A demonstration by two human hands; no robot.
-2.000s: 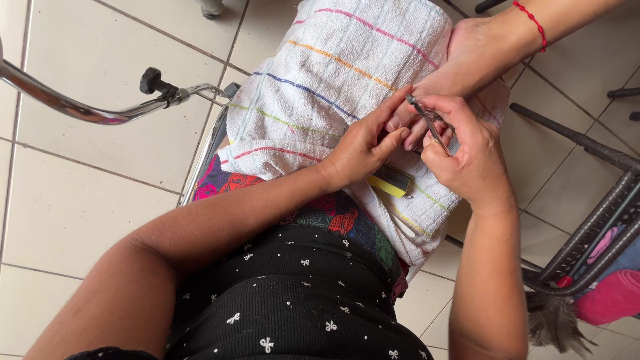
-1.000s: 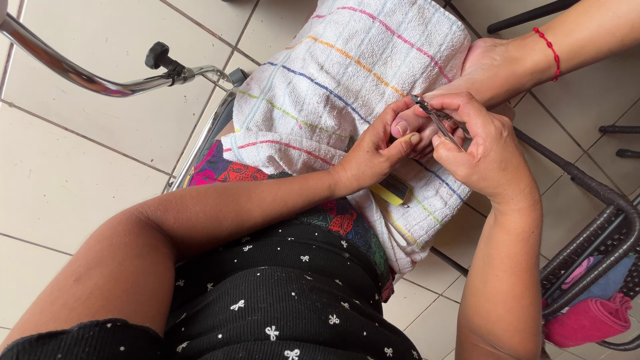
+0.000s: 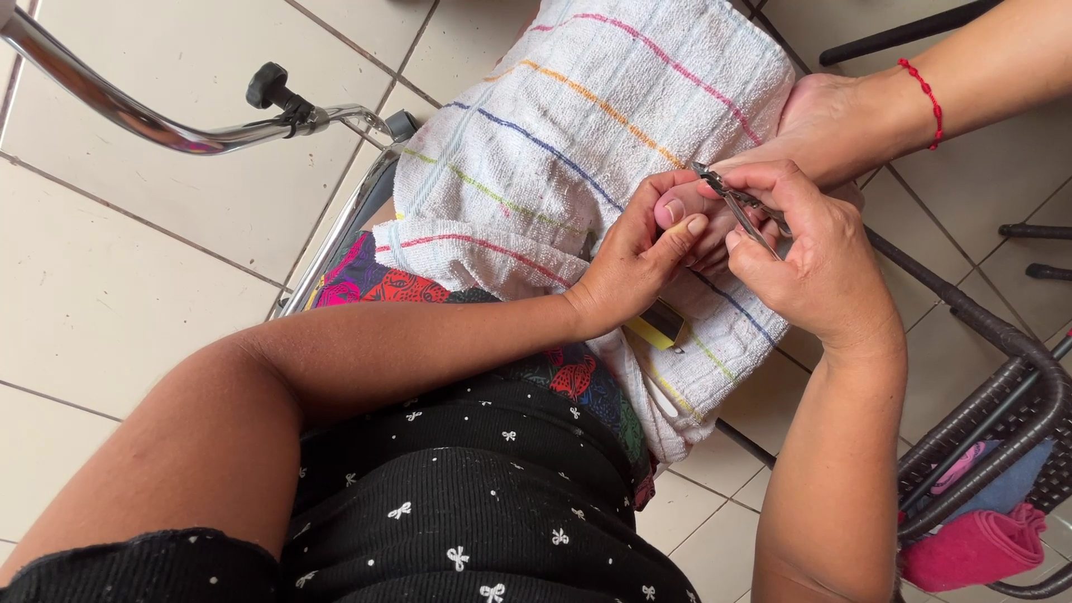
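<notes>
Another person's bare foot (image 3: 825, 126) rests on a white striped towel (image 3: 519, 159) spread over my lap. My left hand (image 3: 632, 260) grips the front of that foot, with the thumb and fingers around the big toe (image 3: 672, 209). Metal nippers (image 3: 741, 213) are held in my right hand (image 3: 816, 251), their jaws pointing up and left, just above the toes. Whether the jaws touch skin or nail cannot be told. My right fingers partly cover the nippers and the smaller toes. On the towel below my left wrist lies a yellow and black object (image 3: 657, 325).
A curved chrome bar with a black knob (image 3: 266, 86) stands at the upper left over the tiled floor. At the lower right, a dark woven chair (image 3: 1026, 368) holds a rolled pink towel (image 3: 976, 548). A red cord bracelet (image 3: 921, 100) circles the other person's ankle.
Both hands stay at the foot, and the nippers remain in my right hand. The view has shifted slightly.
</notes>
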